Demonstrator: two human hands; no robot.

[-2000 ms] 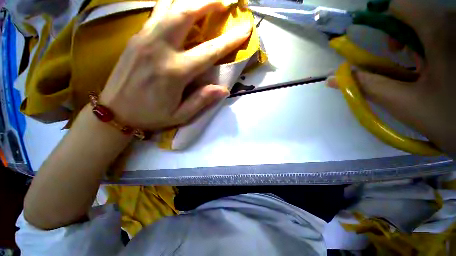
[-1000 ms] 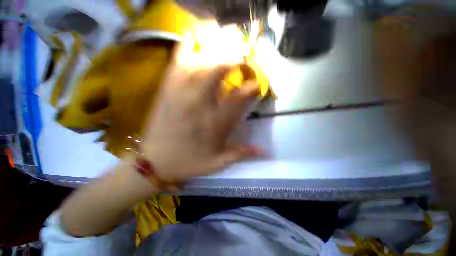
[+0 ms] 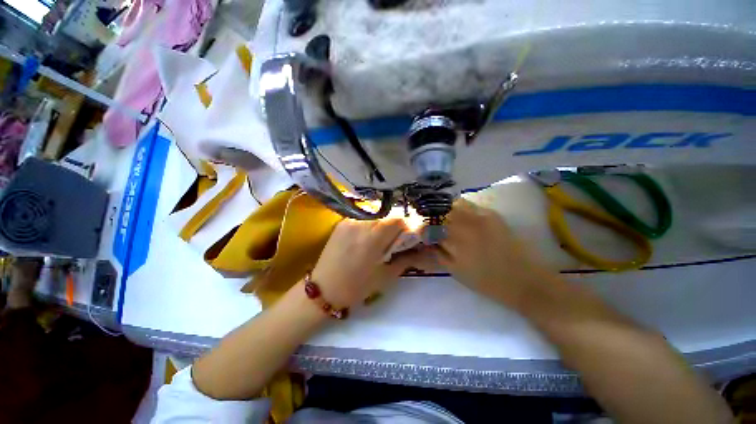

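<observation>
Mustard fabric panels point(image 3: 269, 240) lie folded left of the needle, with off-white panels with mustard stripes point(image 3: 224, 166) behind. The white sewing machine head point(image 3: 580, 132) with JACK lettering stands over the work. My left hand point(image 3: 356, 252), with a red-bead bracelet, presses cloth near the glowing needle area. My right hand point(image 3: 481, 248) meets it there from the right; both hold the edge of a small pale piece point(image 3: 406, 246). The tension knob and take-up guard point(image 3: 286, 124) partly hide the fingertips and needle. The scissors point(image 3: 601, 240), one green and one yellow loop, lie right of my right hand.
A measuring scale point(image 3: 464, 373) runs along the table's front edge. A neighbouring blue-and-white machine point(image 3: 141, 199) with a grey motor-like box point(image 3: 50, 207) is at left. Pink cloth point(image 3: 137, 91) lies beyond. Mustard cloth point(image 3: 286, 397) hangs below the front edge.
The view has risen to show the machine head. My right hand has let go of the scissors, now lying on the machine bed, and has come to the cloth beside my left hand.
</observation>
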